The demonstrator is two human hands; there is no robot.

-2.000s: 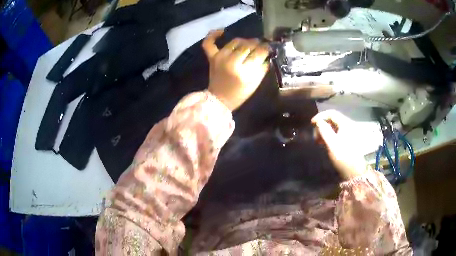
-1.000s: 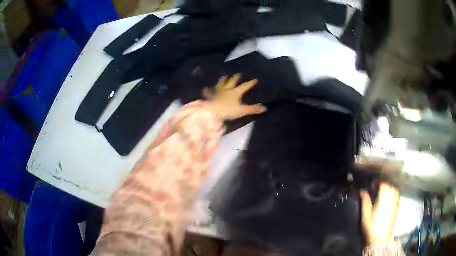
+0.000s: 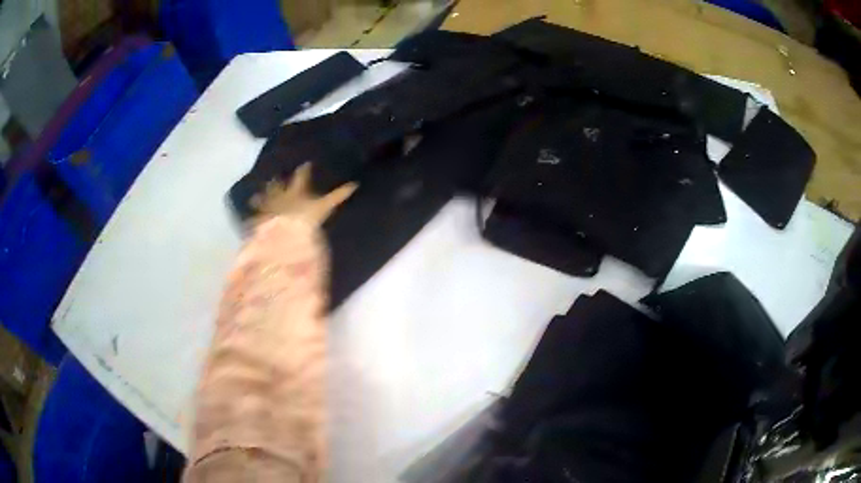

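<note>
My left hand (image 3: 295,200) is bare, blurred, with its fingers spread, over the dark cut panels (image 3: 406,170) at the left part of the table; whether it touches them I cannot tell. More overlapping black panels (image 3: 604,170) lie at the back middle. A separate black piece (image 3: 769,168) lies at the right back. A large dark cloth (image 3: 623,396) covers the near right part of the table. A small strip piece (image 3: 300,92) lies at the back left. My right hand is not in view.
The white table (image 3: 142,311) has a curved left edge. Blue bins or cloth (image 3: 123,123) stand at the left. A tan surface (image 3: 755,42) lies behind the table. Dark, shiny, blurred shapes (image 3: 802,415) show at the right edge.
The view has swung left, so the sewing machine and my right hand have left the picture. My left hand has moved off the middle panels to the left ones, fingers spread.
</note>
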